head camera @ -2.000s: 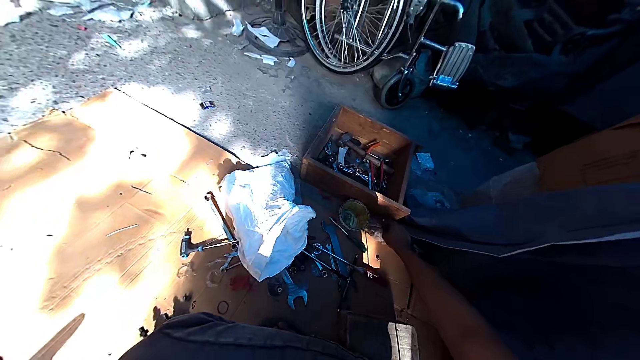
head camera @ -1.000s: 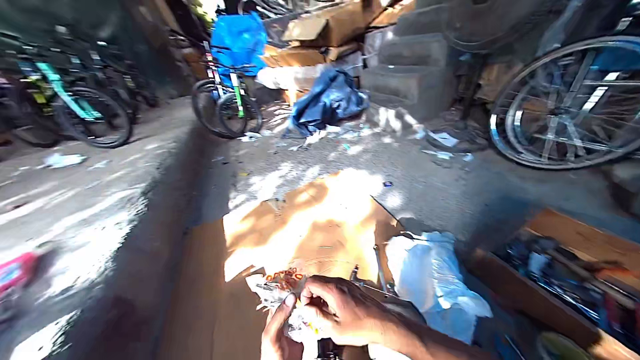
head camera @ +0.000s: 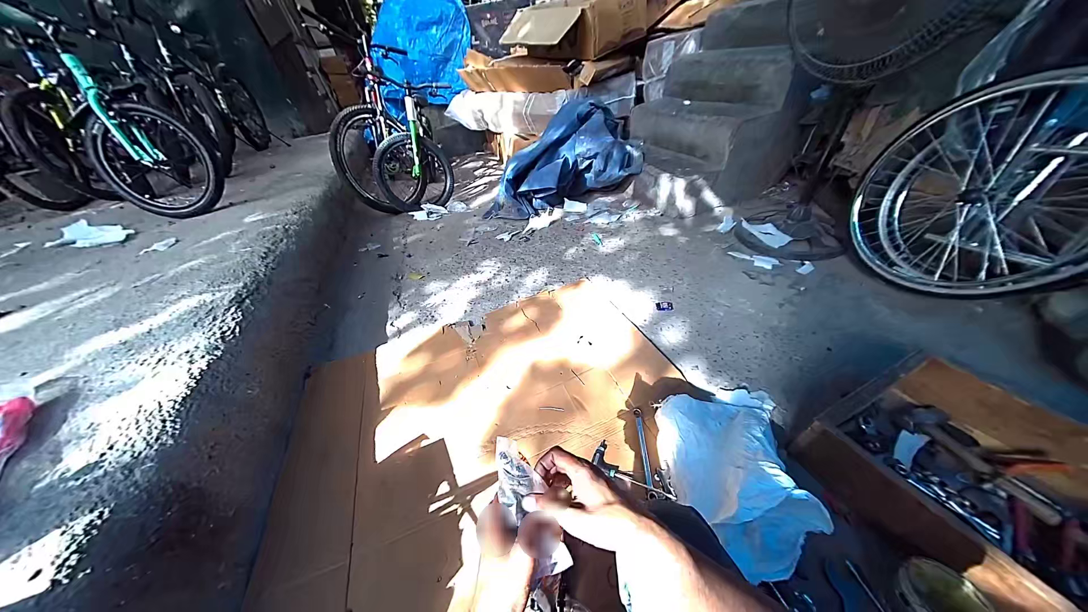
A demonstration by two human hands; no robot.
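Note:
My left hand (head camera: 503, 544) is shut on a small clear plastic bag (head camera: 513, 476), low in the middle of the view. At the bag's right side my right hand (head camera: 582, 501) pinches its edge between thumb and fingers. What the bag holds is too blurred to tell. Both hands are over a flattened cardboard sheet (head camera: 408, 510). Just right of them lie a long wrench (head camera: 643, 450) and a dark-handled tool (head camera: 602, 455), beside a crumpled white plastic bag (head camera: 731, 476).
A wooden box (head camera: 850, 467) of hand tools stands at the lower right, with a round tin (head camera: 939, 586) before it. A spoked wheelchair wheel (head camera: 977, 195) is at the right. On the left runs a raised concrete ledge (head camera: 195, 340) with several bicycles (head camera: 127, 157). Crumpled blue cloth (head camera: 569, 157) lies ahead.
The view has swung left and up from the toolbox. One second ago, orange-brown pieces showed above my hands; now the clear bag stands upright there between them.

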